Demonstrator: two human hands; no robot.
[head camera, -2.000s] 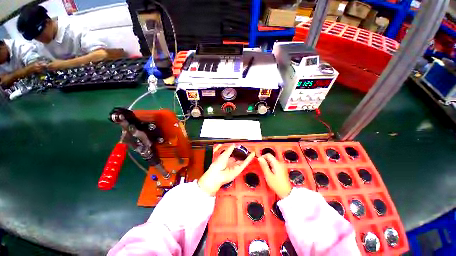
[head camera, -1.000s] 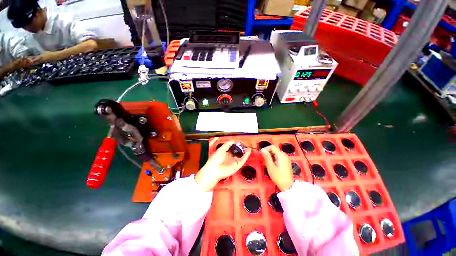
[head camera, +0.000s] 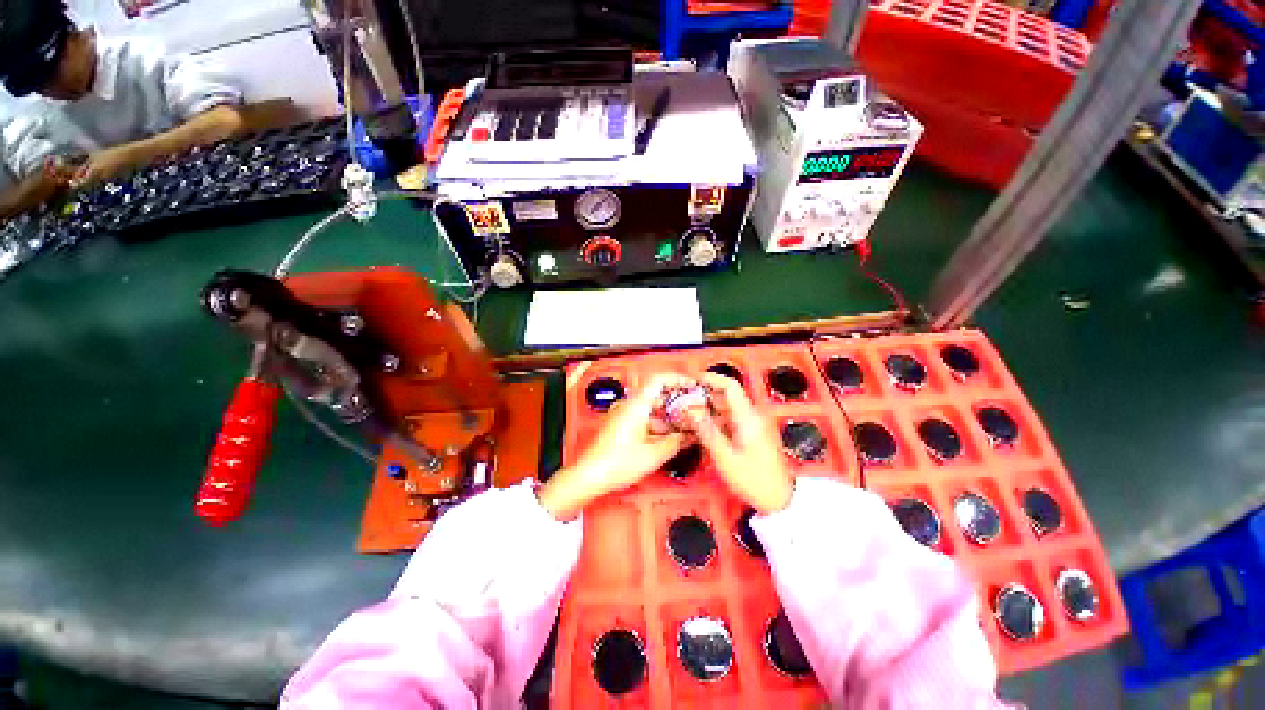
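A smartwatch head (head camera: 685, 404) is held between my two hands above the upper part of the red foam tray (head camera: 601, 541). My left hand (head camera: 624, 451) grips it from the left, my right hand (head camera: 742, 447) from the right. Its face looks pale and its details are blurred. Other round black watches sit in the tray pockets, one of them (head camera: 605, 393) at the top left with a small light mark on its screen. The toggle-clamp fixture (head camera: 416, 354) stands left of the tray, its red handle (head camera: 237, 451) hanging down.
A white paper (head camera: 613, 316) lies before the black control box (head camera: 601, 236), which bears a calculator (head camera: 555, 122). The power supply (head camera: 841, 174) shows green zeros. A metal post (head camera: 1054, 174) rises at the right. A person sits at the far left beside a black tray (head camera: 236, 180).
My hands have closed together around the watch, whose pale side now shows. The supply's green digits went from 0125 to zeros. The view has shifted, and the top-left pocket's watch is now uncovered.
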